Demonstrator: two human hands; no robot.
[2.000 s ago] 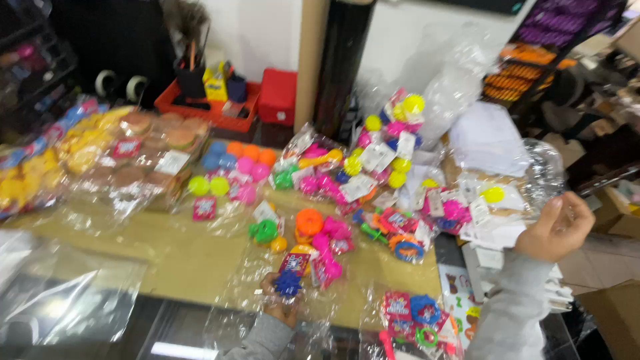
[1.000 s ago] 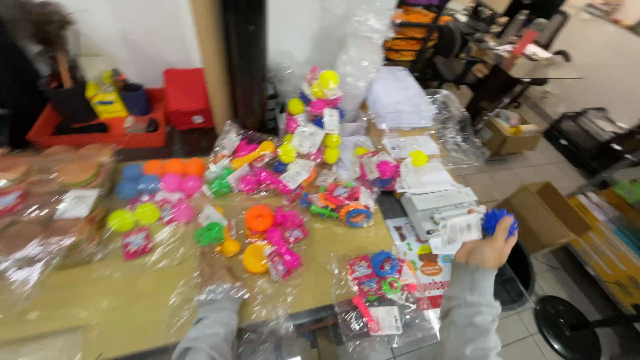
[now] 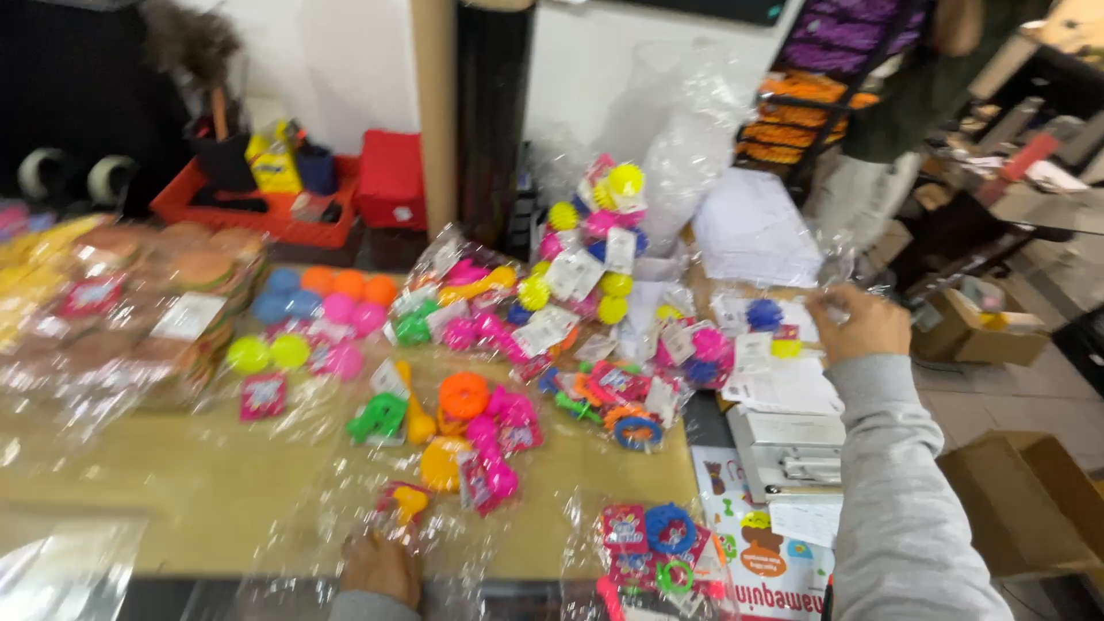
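Observation:
My left hand rests at the table's front edge, on a clear plastic bag that spreads around it; a small orange toy with a tag lies just beyond its fingers. Above that are a green toy, an orange ring and a pink dumbbell-shaped toy. My right hand is at the right, its fingers closed on clear plastic by a bag with a blue spiky ball. A bag of mixed toys lies between my arms.
Bagged burger-shaped toys lie at the left. Bagged coloured balls and a heap of bagged toys fill the back. A red tray and paper stack stand behind. A person stands at the back right.
My right hand, which held a blue spiky ball out to the right a second ago, is now beside the bagged toys by the papers. A blue spiky ball now lies there. The view has turned left.

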